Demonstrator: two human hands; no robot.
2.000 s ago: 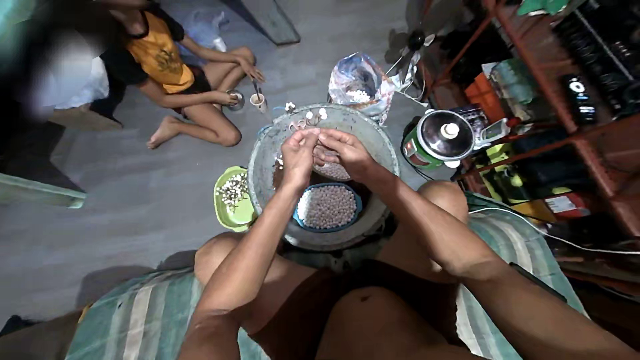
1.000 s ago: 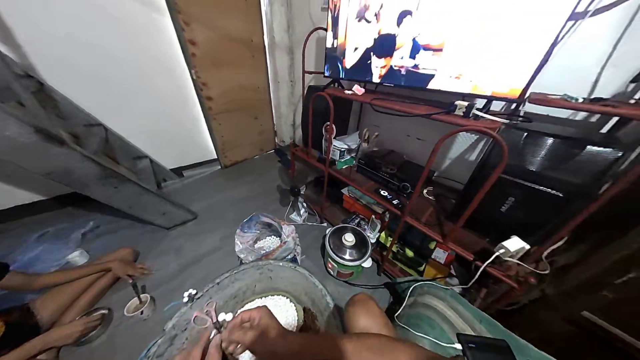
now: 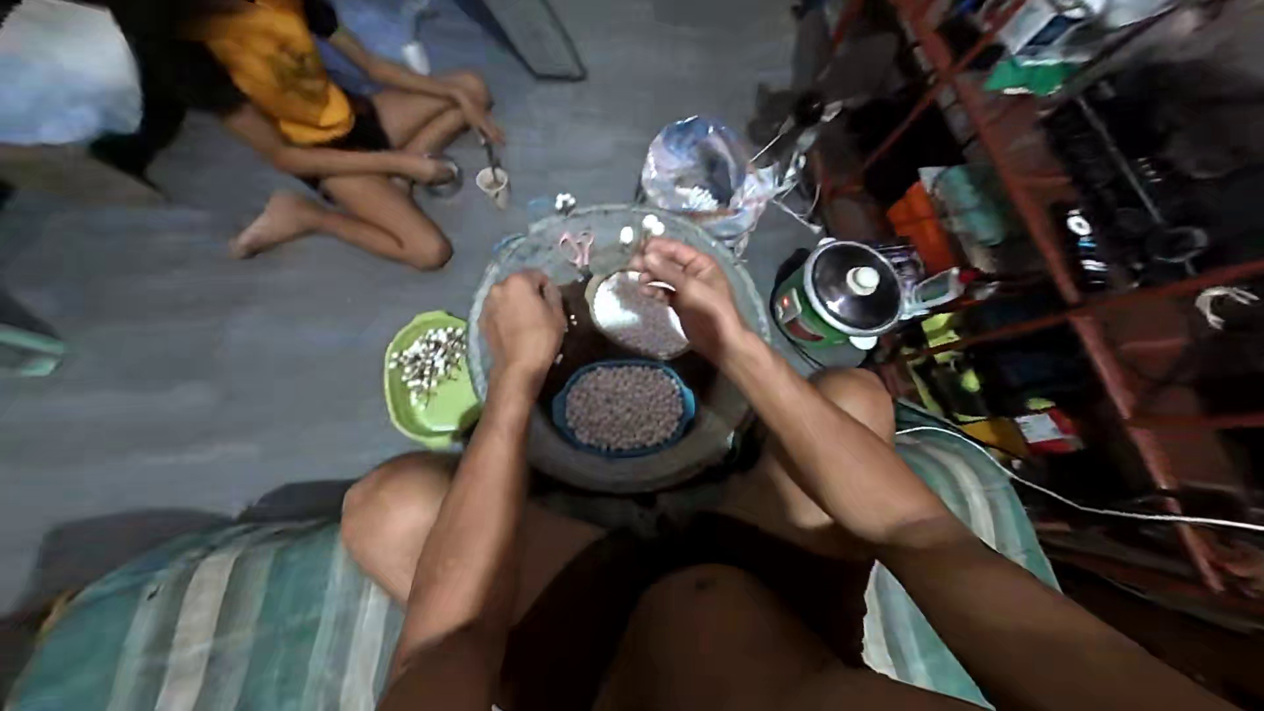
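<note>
My left hand (image 3: pixel 523 318) is curled over the left side of a large round basin (image 3: pixel 632 476); whether its fingers hold anything is hidden. My right hand (image 3: pixel 686 284) is over the basin's right part, thumb and fingertips drawn together near small white pieces (image 3: pixel 653 225); a thin thing may be between them, too blurred to tell. Below my right fingers lies a round dish (image 3: pixel 647 321) of small grains or beads. Nearer me is a blue oval tray (image 3: pixel 624 407) full of small brownish balls. Pink-handled scissors (image 3: pixel 577 247) lie at the basin's far side, between the hands.
Left of the basin is a green tray (image 3: pixel 434 425) of small white-and-dark pieces. A plastic bag (image 3: pixel 696 163) lies beyond it, a lidded rice cooker (image 3: pixel 839 296) to the right beside a red metal rack (image 3: pixel 1047 237). Another person sits at upper left by a small cup (image 3: pixel 491 182).
The view has swung up toward the television and back down. My hands, together over the basin two seconds ago, are now apart.
</note>
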